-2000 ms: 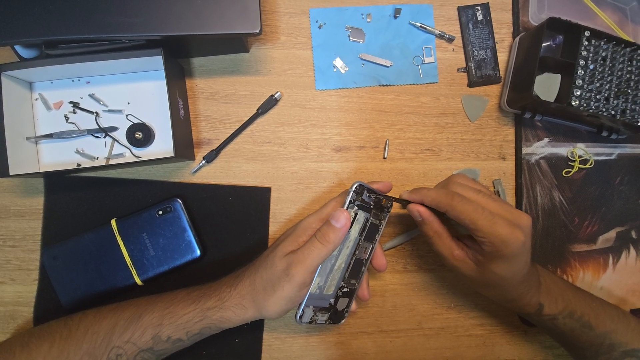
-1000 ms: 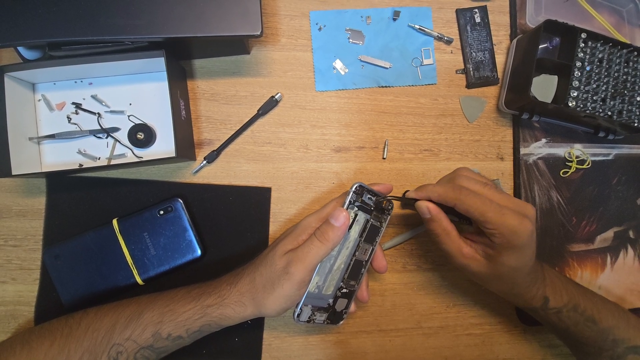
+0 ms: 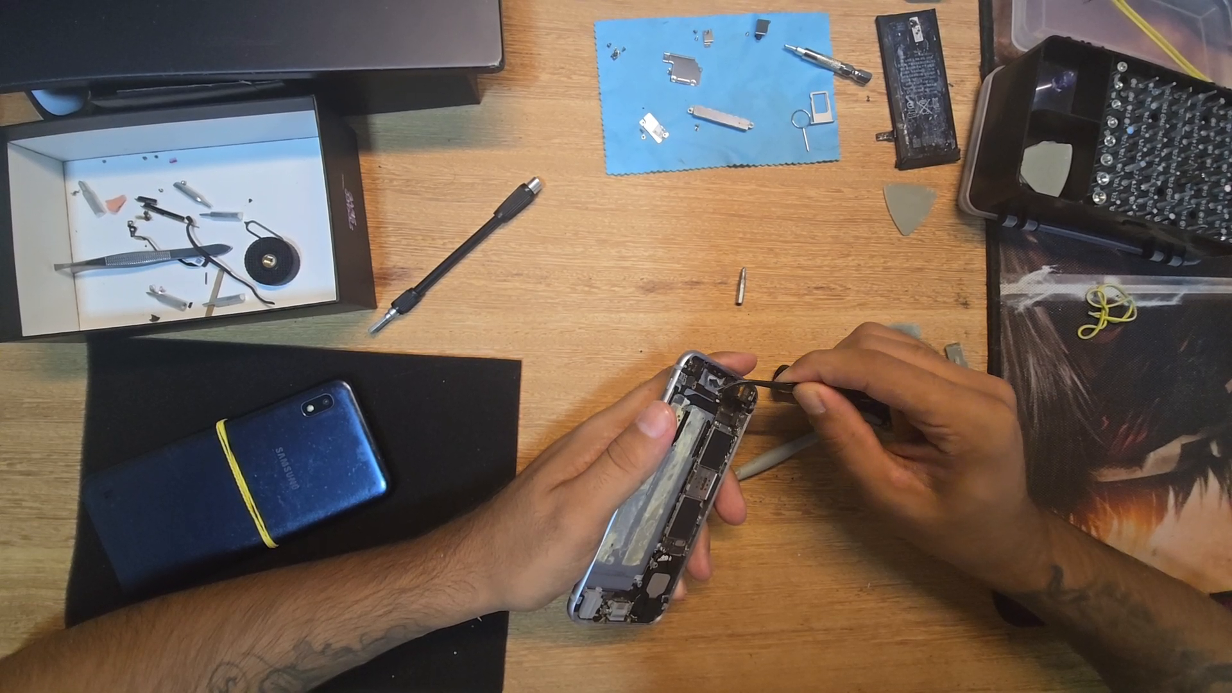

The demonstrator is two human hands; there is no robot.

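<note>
My left hand (image 3: 587, 481) grips an opened smartphone (image 3: 664, 500) by its edges, thumb on the near side and fingers beneath, the phone tilted with its circuit board and bare battery bay showing. Between the thumb and fingers of my right hand (image 3: 905, 433) are dark tweezers (image 3: 770, 385), whose thin tip is at the phone's top end by the camera area. A grey pry tool (image 3: 780, 454) lies partly hidden behind my right hand. Above the hands, a small screwdriver bit (image 3: 740, 287) rests on the wood.
A blue cloth (image 3: 635, 96) holds metal brackets, screws and a SIM tray. Right of it are a removed battery (image 3: 917, 91), a triangular pick (image 3: 910, 207) and a bit case (image 3: 1059, 202). Leftward are a parts box (image 3: 346, 212), a flexible extension shaft (image 3: 457, 252) and a blue Samsung phone (image 3: 250, 481).
The tweezers and my right hand have shifted slightly at the phone's top end. My left hand keeps its hold on the phone.
</note>
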